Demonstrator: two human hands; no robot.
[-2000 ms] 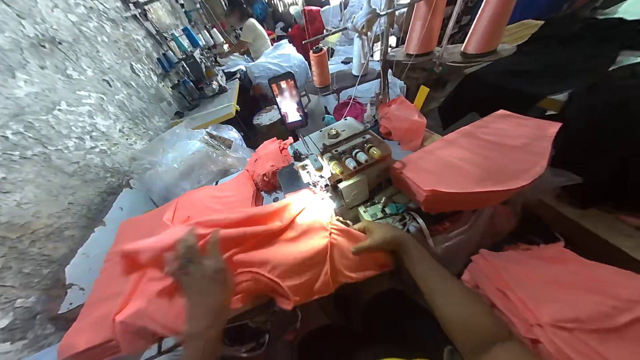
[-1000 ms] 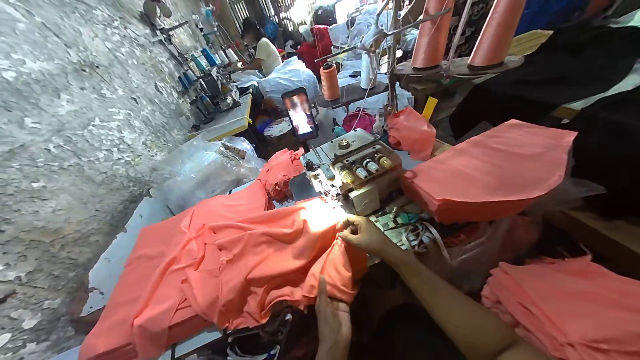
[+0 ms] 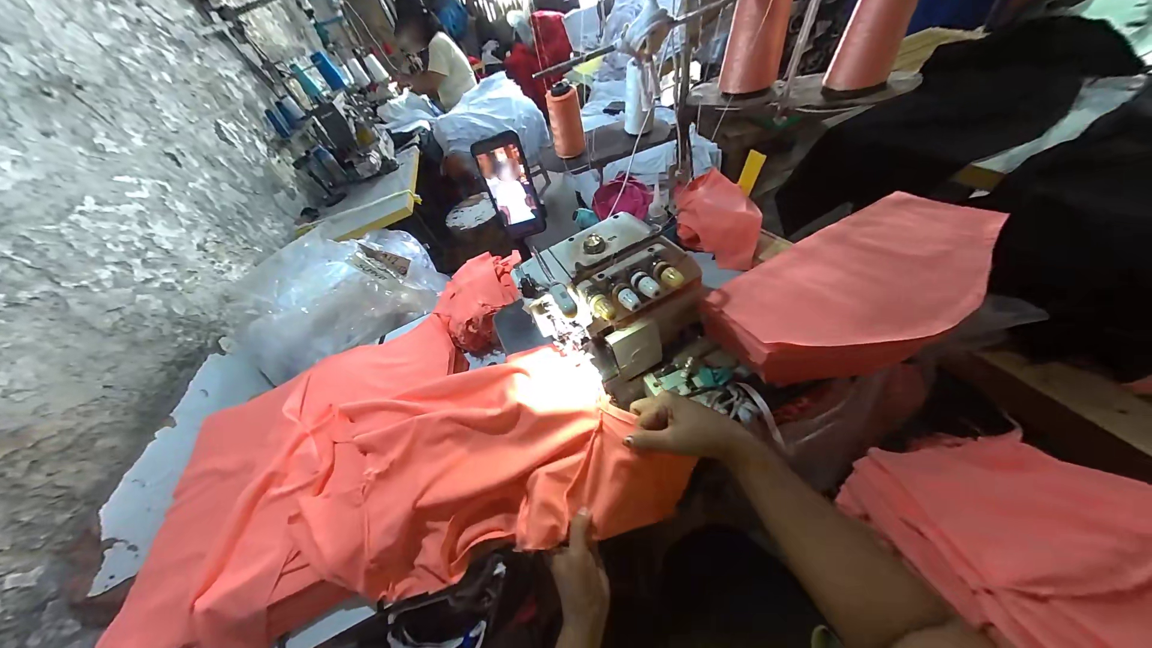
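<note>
An overlock sewing machine (image 3: 630, 288) stands at the centre, its lamp lighting the coral fabric (image 3: 405, 450) at its needle area. That fabric spreads leftward over the table in folds. My right hand (image 3: 688, 427) pinches the fabric's upper edge between thumb and fingers, just in front of the machine. Below it, my left hand (image 3: 580, 571) grips the lower edge, thumb on top and its fingers partly hidden under the cloth.
Right of the machine lies a stack of cut coral panels (image 3: 855, 279), with another coral pile (image 3: 1008, 531) at lower right. A phone (image 3: 509, 184) stands behind the machine near thread cones (image 3: 756, 45). At left are a plastic bag (image 3: 351, 297) and a rough wall (image 3: 117, 180). A person (image 3: 445, 67) sits farther back.
Two seconds ago my left hand was over the fabric at left; it now holds the lower edge near the machine. My right hand stays at the upper edge.
</note>
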